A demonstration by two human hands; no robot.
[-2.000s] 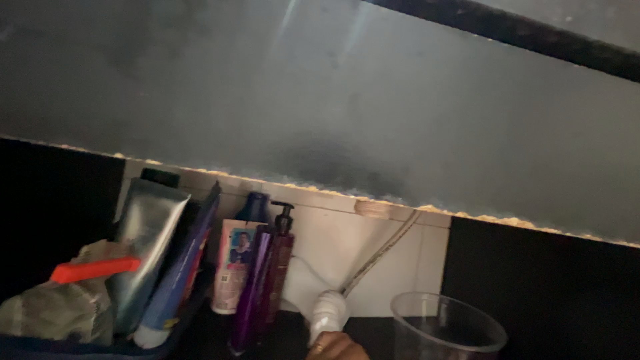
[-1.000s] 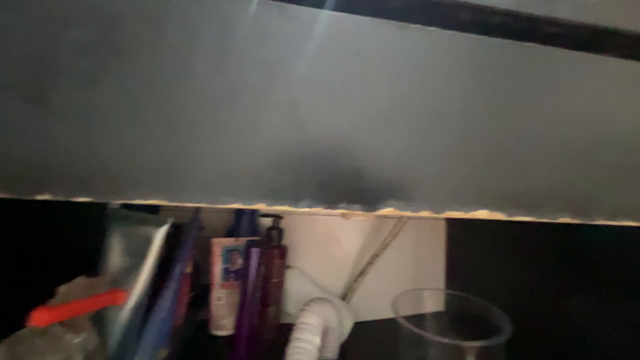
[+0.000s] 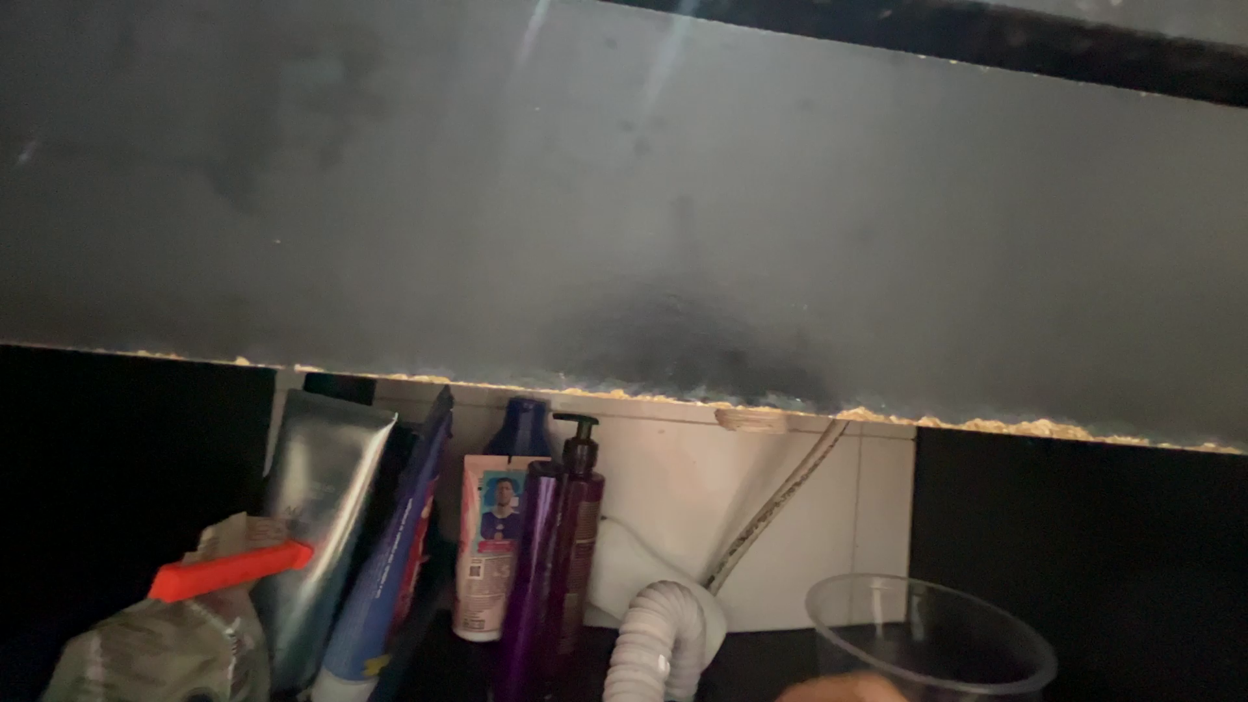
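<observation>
Part of one bare hand [image 3: 843, 688] shows at the bottom edge, right of centre, in front of a clear plastic tub [image 3: 931, 673]. Which hand it is, and whether it touches the tub, I cannot tell. Left of it a white corrugated drain hose [image 3: 648, 634] bends over, beside a braided supply hose [image 3: 775, 512]. Further left stand a dark pump bottle [image 3: 582, 526], a purple bottle [image 3: 531, 585] and a pink-white tube [image 3: 483, 585]. A silver tube [image 3: 327, 526] and a blue tube [image 3: 375, 595] lean near a bag [image 3: 161, 643] with a red clip [image 3: 234, 570].
A wide dark panel [image 3: 585, 214] with a chipped, raw lower edge spans the upper view, above the cabinet opening. White tiles [image 3: 819, 546] form the back wall. Dark cabinet sides stand left and right.
Two seconds ago fingers were at the white corrugated hose; one second ago no hand showed. Now part of a hand appears further right, by the clear tub. The hose bend shows more fully.
</observation>
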